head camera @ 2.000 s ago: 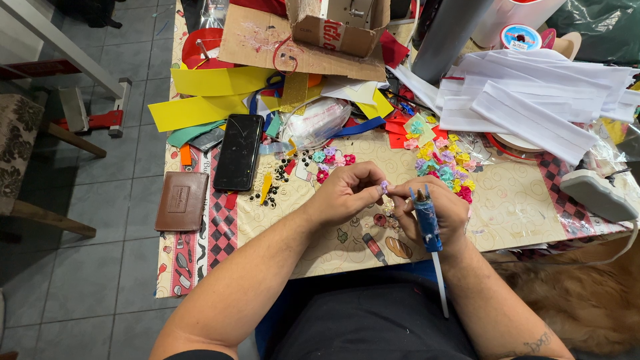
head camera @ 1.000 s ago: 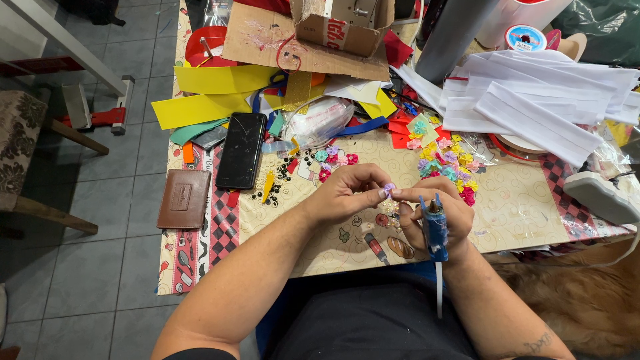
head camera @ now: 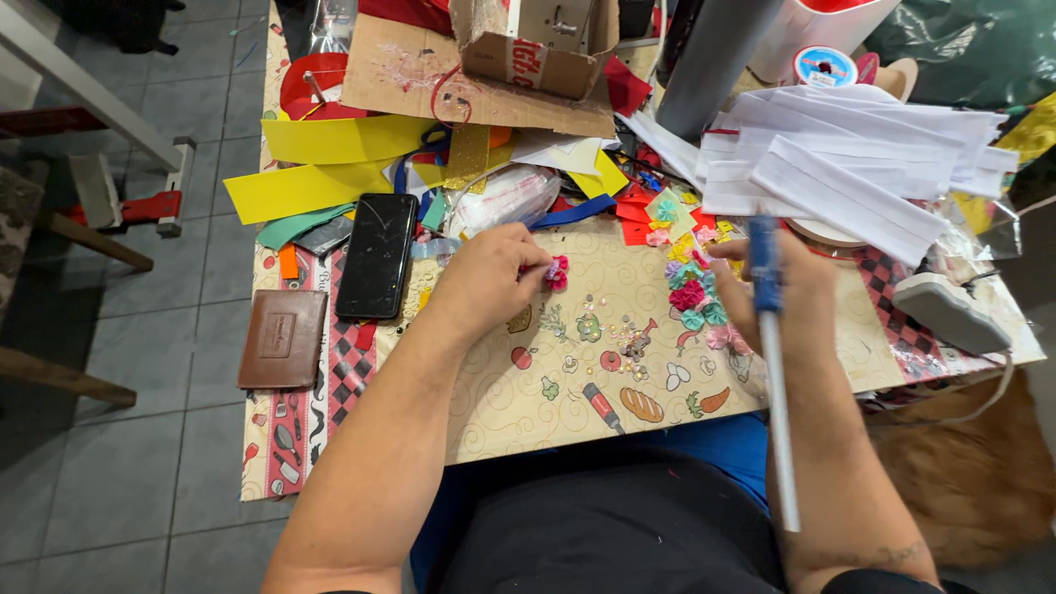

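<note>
My left hand (head camera: pixel 495 276), fingers pinched together, is over the small magenta fabric flowers (head camera: pixel 558 272) left of the table's middle. A bit of purple shows at its fingertips; whether they still grip that flower is hidden. My right hand (head camera: pixel 788 289), blurred, holds a blue glue gun (head camera: pixel 765 264) with its nozzle up and a white glue stick (head camera: pixel 780 421) hanging below. Beside my right fingertips lies a pile of colourful fabric flowers (head camera: pixel 691 289). Small shiny rhinestones (head camera: pixel 634 342) are scattered on the patterned tablecloth (head camera: pixel 511 421) between my hands.
A black smartphone (head camera: pixel 377 256) and a brown leather wallet (head camera: pixel 283 338) lie at the left. Yellow foam strips (head camera: pixel 313 190), a cardboard box (head camera: pixel 536 62) and a clear plastic bag (head camera: pixel 503 202) are behind. White folded strips (head camera: pixel 850 165) and a grey-white device (head camera: pixel 949 309) with a cable are at the right.
My hands, close together before around a small purple flower, have moved apart. The left has gone up and left to the magenta flowers; the right has moved right with the glue gun.
</note>
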